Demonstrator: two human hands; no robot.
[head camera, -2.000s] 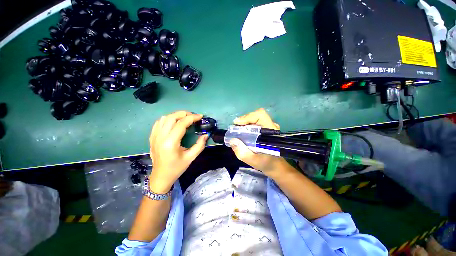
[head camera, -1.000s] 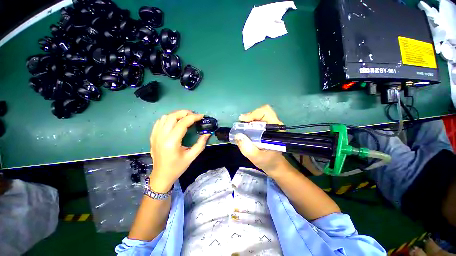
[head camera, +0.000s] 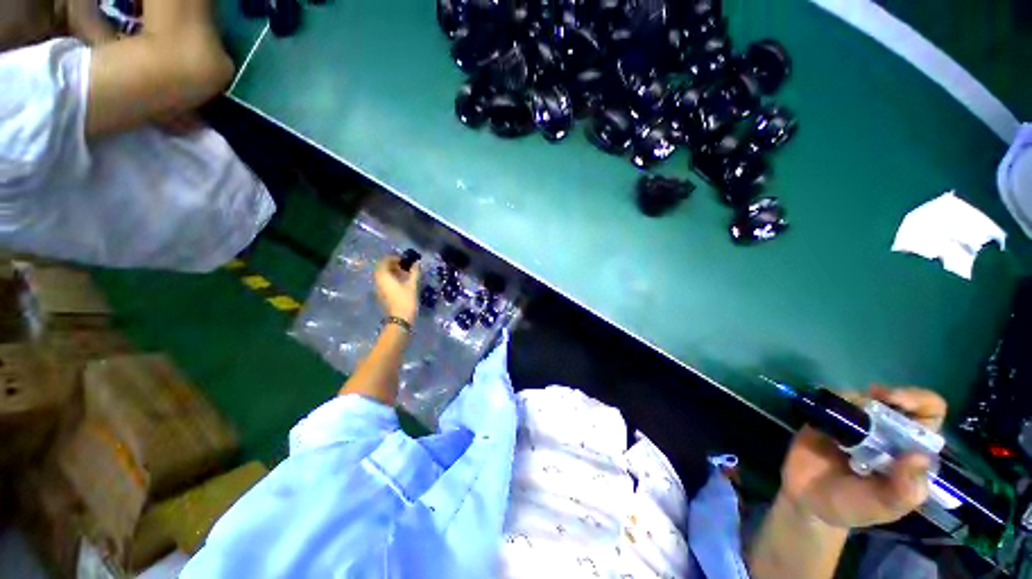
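Observation:
My left hand (head camera: 398, 288) is low over the clear plastic sheet (head camera: 357, 328) below the bench edge, with a small black housing (head camera: 409, 259) at its fingertips. Several more black housings (head camera: 465, 294) lie on the sheet beside it. My right hand (head camera: 860, 475) is shut around the black glue syringe (head camera: 837, 418) at the bench's front edge. The syringe's thin bluish needle (head camera: 779, 386) points up and left, clear of any part. The rear of the syringe is partly hidden at the lower right.
A large heap of black housings (head camera: 611, 68) covers the back of the green bench (head camera: 543, 215). A torn white paper (head camera: 948, 234) lies at the right. The dark controller (head camera: 1002, 373) is cut off at the right edge. Another person's arm (head camera: 158, 68) is at upper left, above cardboard boxes (head camera: 158, 418).
The view has turned left. My left hand has moved from beside the syringe tip down to the plastic sheet. The syringe stays in my right hand, its needle now away from any housing.

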